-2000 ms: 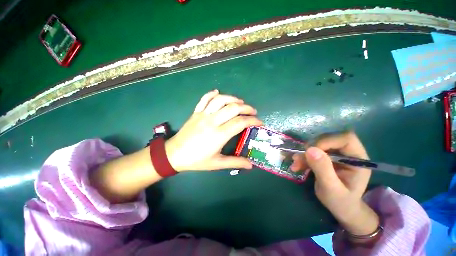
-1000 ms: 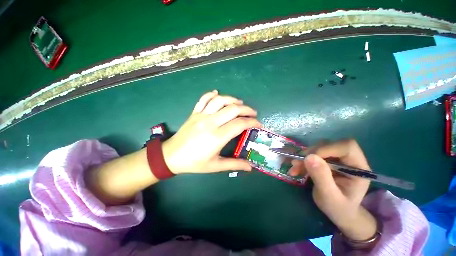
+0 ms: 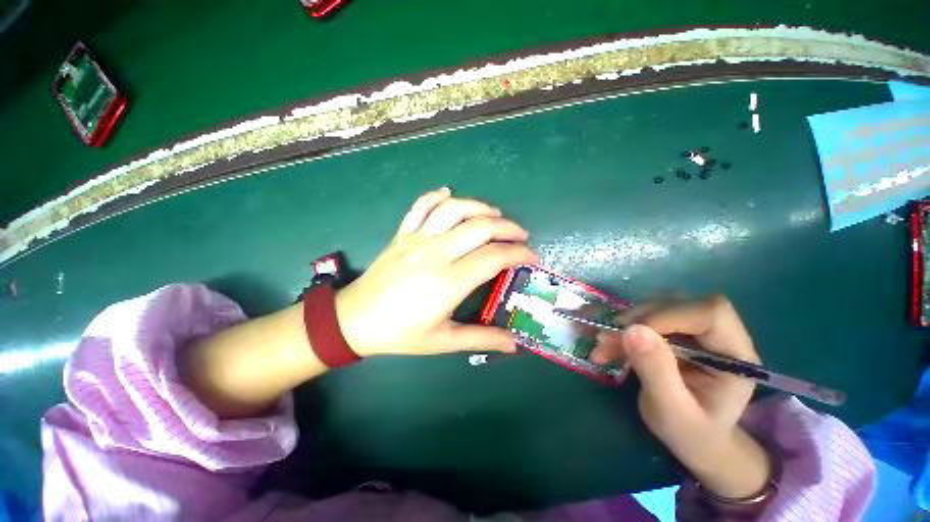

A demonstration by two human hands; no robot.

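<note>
A red-rimmed phone housing [image 3: 546,324] with a green and silver board lies tilted on the dark green bench. My left hand [image 3: 433,280] grips its left end between thumb and fingers and wears a dark red wrist strap [image 3: 328,326]. My right hand [image 3: 688,367] holds metal tweezers [image 3: 760,374] like a pen, their tips over the middle of the board. Some right fingers rest at the housing's right end and hide part of it. Whether the tips hold a part cannot be told.
Small black bits [image 3: 704,168] and white pieces [image 3: 755,112] lie beyond the tweezers. A light blue sheet [image 3: 877,163] and another red housing [image 3: 922,263] are at right. A pale-taped edge [image 3: 408,105] borders the conveyor, which carries a red housing [image 3: 90,97]. A small white piece [image 3: 478,359] lies below my left thumb.
The tweezers' rear end has dropped slightly while the tips stay over the board. The housing on the conveyor has shifted left, and another shows more at the top. My left hand keeps its grip.
</note>
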